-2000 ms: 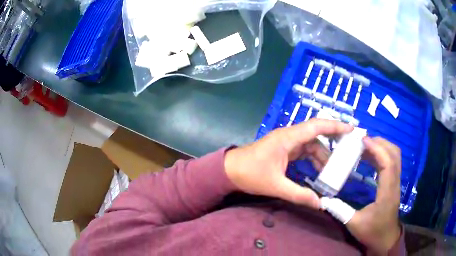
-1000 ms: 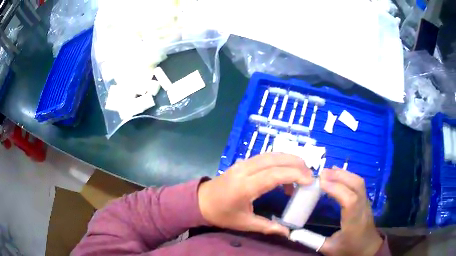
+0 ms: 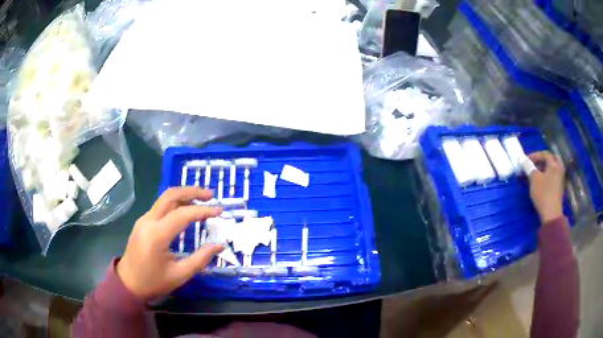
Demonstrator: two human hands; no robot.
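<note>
My left hand (image 3: 162,244) is open and empty over the left edge of the blue work tray (image 3: 330,231), its fingertips beside a heap of small white fittings (image 3: 248,234). Rods with thicker ends (image 3: 246,181) lie in rows in that tray. My right hand (image 3: 547,185), with a white wrap on one finger, is at the blue finished-unit tray (image 3: 473,231). Its fingertips are on the lower end of the rightmost white unit (image 3: 514,150), which lies beside several others. The fingers partly hide that end.
A white sheet (image 3: 244,59) covers part of a clear bag behind the work tray. A bag of off-white blocks (image 3: 56,125) lies at left. A bag of small white parts (image 3: 413,109) and a black phone (image 3: 401,33) are behind, between the trays. Stacked trays stand at far right.
The view has swung right. My hands have parted: the white unit they held together is gone from my left hand, and my right hand has moved to the right-hand tray.
</note>
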